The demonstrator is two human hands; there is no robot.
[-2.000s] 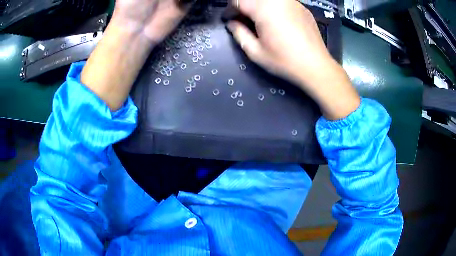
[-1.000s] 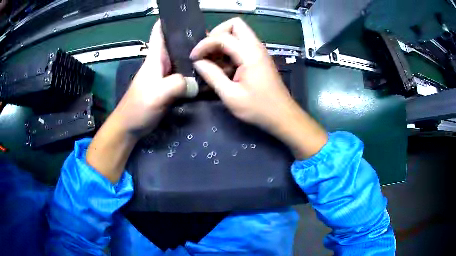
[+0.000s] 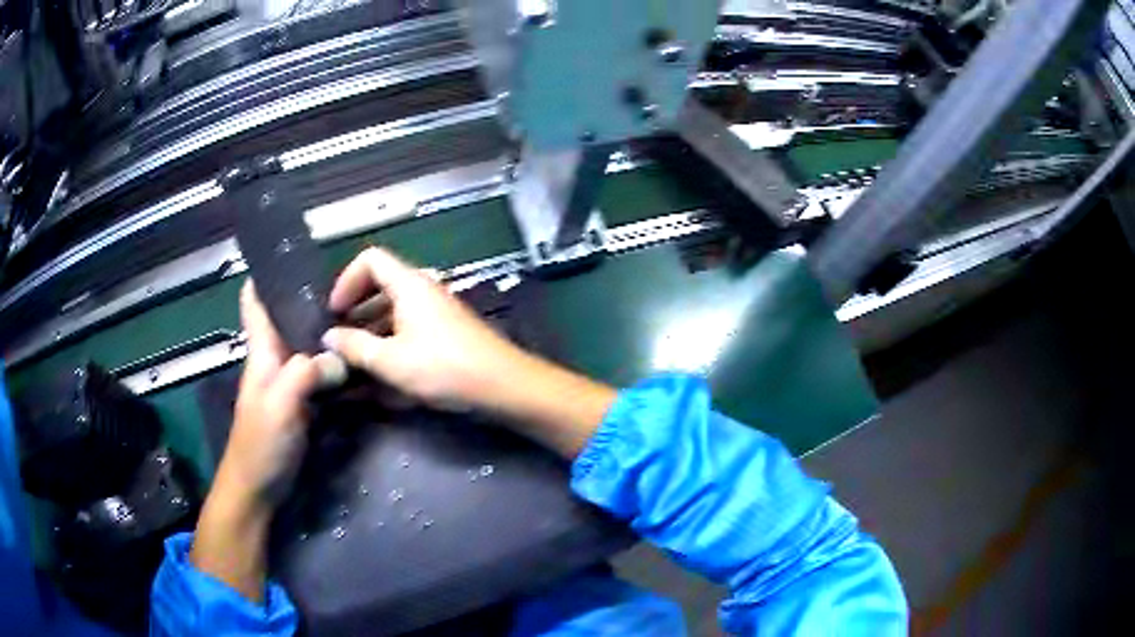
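A dark carrier plate (image 3: 284, 255) with small bright fittings stands tilted up in my left hand (image 3: 268, 417), which grips its lower end. A whitish band is on a left finger. My right hand (image 3: 417, 336) has its thumb and fingertips at the plate's right edge near the lower end; whether it holds a small ring is too small to tell. The black parts tray (image 3: 436, 535) lies below my hands, with small silvery rings (image 3: 398, 495) scattered on it. My hands hide part of the tray.
A stack of carrier plates (image 3: 87, 429) stands at the left, with a lower stack (image 3: 125, 516) nearer the body. Guide rails (image 3: 423, 187) run across behind the tray. A grey-blue gantry beam (image 3: 958, 137) and a machine block (image 3: 604, 69) stand beyond the green bench top (image 3: 747, 361).
The view has swung to the right, so tray and hands appear further left and lower. The plate stays in my left hand, with my right fingers still at its edge.
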